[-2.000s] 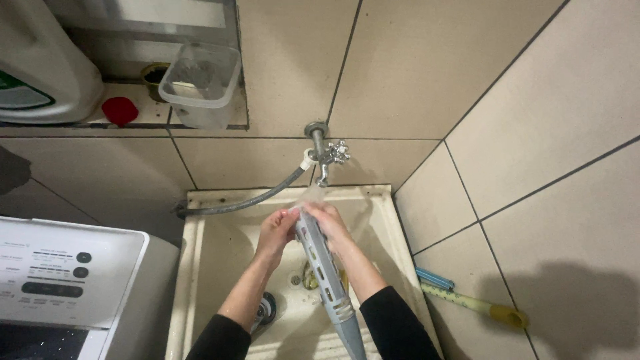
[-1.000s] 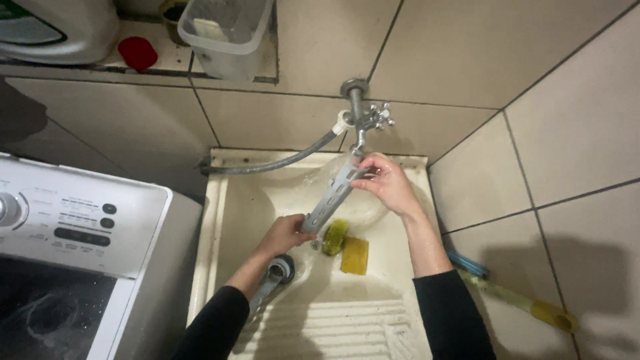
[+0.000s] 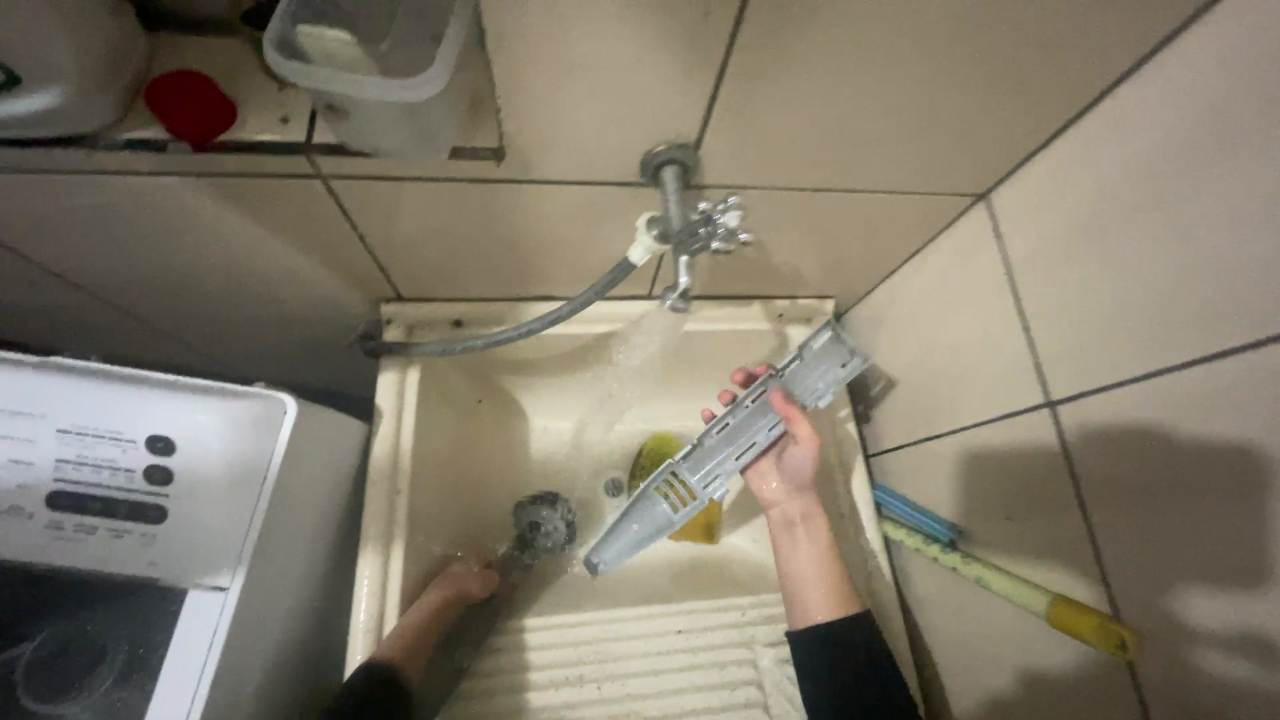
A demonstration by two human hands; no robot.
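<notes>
My right hand (image 3: 790, 450) grips a long, slotted grey plastic housing (image 3: 735, 435), tilted over the right side of the laundry sink (image 3: 480, 420). Down at the left of the basin, my left hand (image 3: 468, 580) is closed on a grey part with a round dark end (image 3: 545, 525), blurred. Water runs from the metal faucet (image 3: 678, 290) into the basin. Behind the housing lie a yellow-green scrubber (image 3: 655, 455) and a yellow sponge (image 3: 705, 525), both partly hidden.
A white washing machine (image 3: 310, 520) stands left of the sink. A grey hose (image 3: 540, 322) runs from the faucet. A shelf above holds a clear plastic tub (image 3: 400, 110), a red object (image 3: 192, 107) and a jug (image 3: 70, 70). Handles (image 3: 1000, 580) lean at the right wall.
My left hand has let go of the slotted housing and moved down-left to the round-ended part. My right hand has shifted the housing out of the water stream, to the right.
</notes>
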